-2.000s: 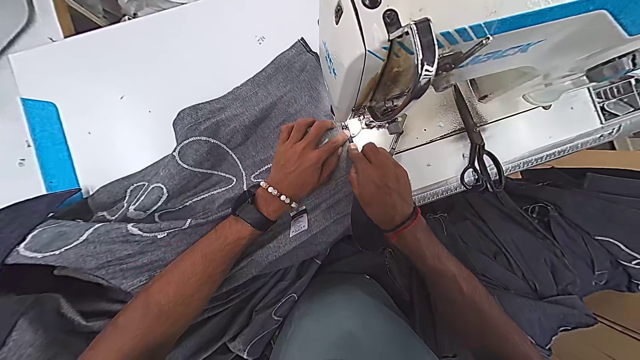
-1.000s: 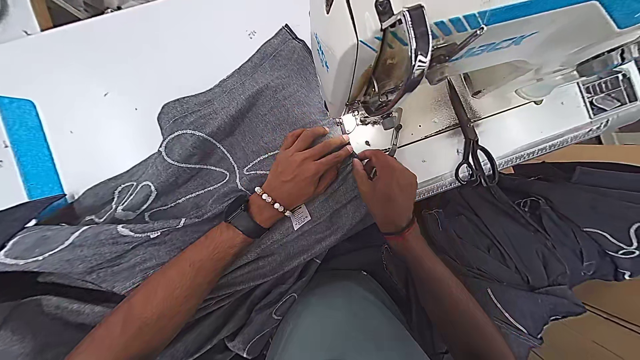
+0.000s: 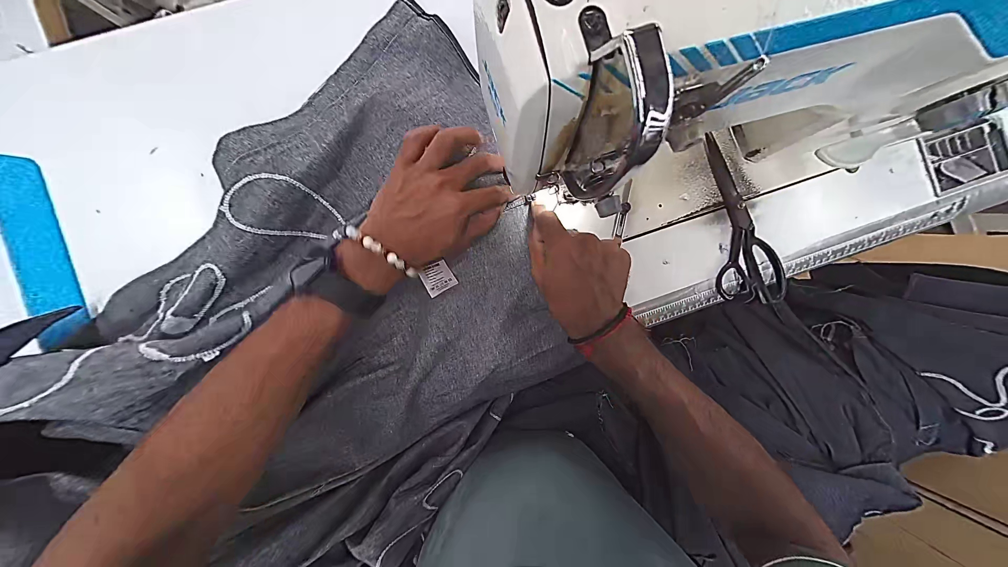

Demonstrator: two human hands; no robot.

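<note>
Grey denim fabric [image 3: 472, 331] with a white cord lies across the bed of a white and blue Jack sewing machine [image 3: 520, 94]. My left hand [image 3: 441, 197] presses on the fabric just left of the lit needle area, its fingertips at the fabric's edge. Close to the presser foot, my right hand [image 3: 579, 272] pinches that edge between thumb and fingers. A small white label [image 3: 438, 278] shows beside my left wrist. The needle itself is hidden.
Black-handled scissors [image 3: 748, 252] lie on the machine bed, their handles over the front edge with its measuring tape [image 3: 685, 305]. Dark garments [image 3: 756, 370] are heaped at the right, by cardboard [image 3: 953, 504]. The white table [image 3: 118, 110] extends left.
My left hand has moved up and away from my right hand, its fingers now more spread on the fabric. More of the label shows. My right hand stays by the presser foot.
</note>
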